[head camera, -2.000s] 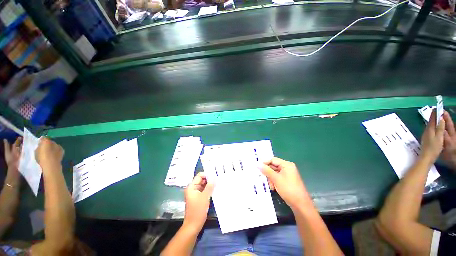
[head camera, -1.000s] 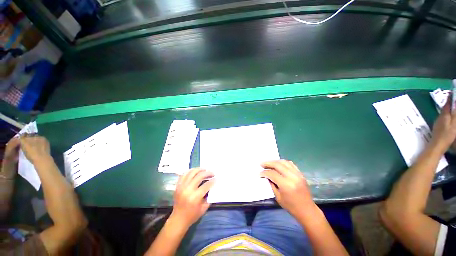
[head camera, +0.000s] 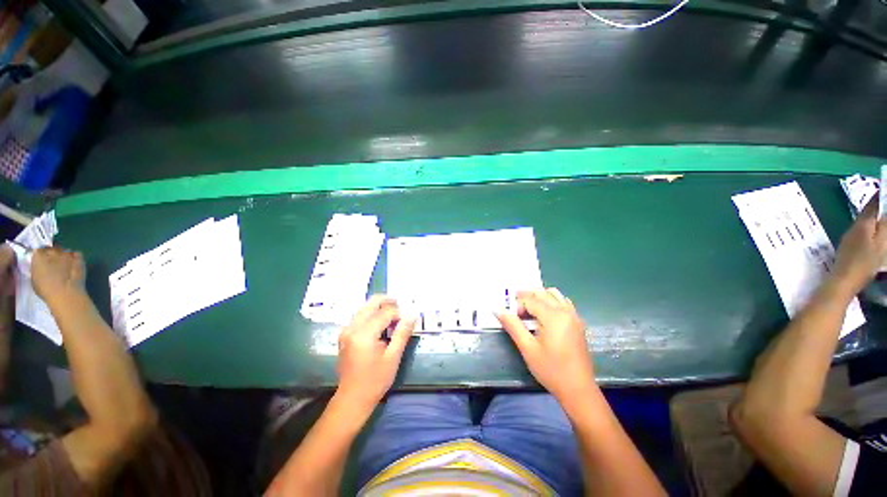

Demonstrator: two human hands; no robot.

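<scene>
A white sheet [head camera: 462,267] lies on the green bench in front of me, its near edge folded up into a strip with short black marks. My left hand [head camera: 372,340] holds the strip's left end between thumb and fingers. My right hand [head camera: 547,335] holds its right end in the same way. Whether other sheets lie under it cannot be told. A pile of folded leaflets [head camera: 342,267], narrow white strips with black marks, lies just left of the sheet.
Another stack of printed sheets [head camera: 180,277] lies further left, beside a person's arm [head camera: 92,340]. A printed sheet [head camera: 793,243] lies at right by another person's arm [head camera: 802,388]. A bright green strip [head camera: 438,172] runs behind, with a dark surface [head camera: 438,87] beyond.
The sheet was held open with its print up, then lay with its blank side up. Now its near edge is folded over away from me, with both hands at the fold. The view has tilted down.
</scene>
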